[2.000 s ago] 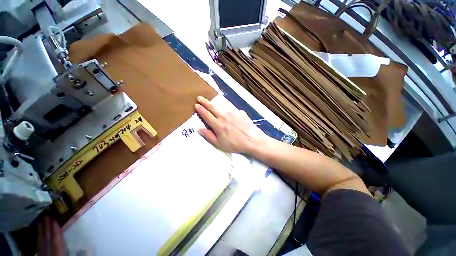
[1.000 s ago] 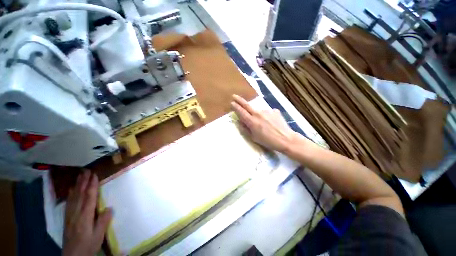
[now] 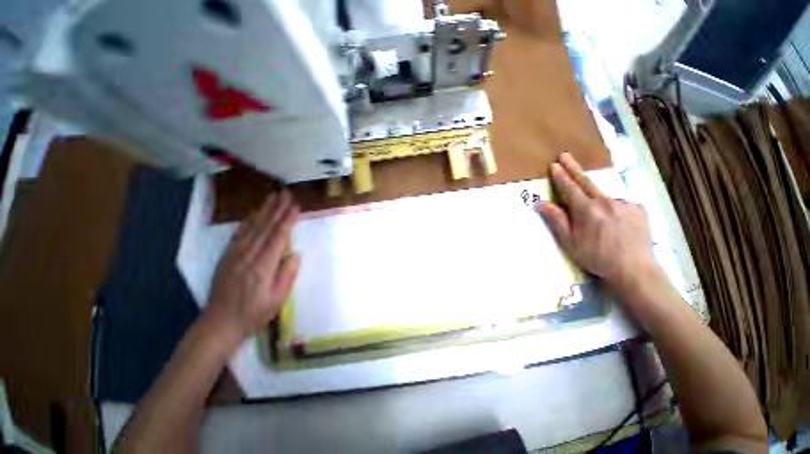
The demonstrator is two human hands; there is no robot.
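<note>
A brown bag panel lies under the yellow presser clamp, its front edge along the back of the white positioning template. My left hand lies flat on the template's left end, fingertips at the panel's edge. My right hand lies on the template's right end, fingertips at the panel's edge, thumb spread. Neither hand grips anything. The clamp's prongs point toward the template. The white machine head hides part of the panel.
A stack of brown panels stands at the right, below a control panel. At the left lie a black sheet and a brown sheet. A dark object is at the bottom edge.
The view has swung left, so the machine and template now lie more central and level. My left hand has come fully into view on the template's left end. My right hand stays at its right end.
</note>
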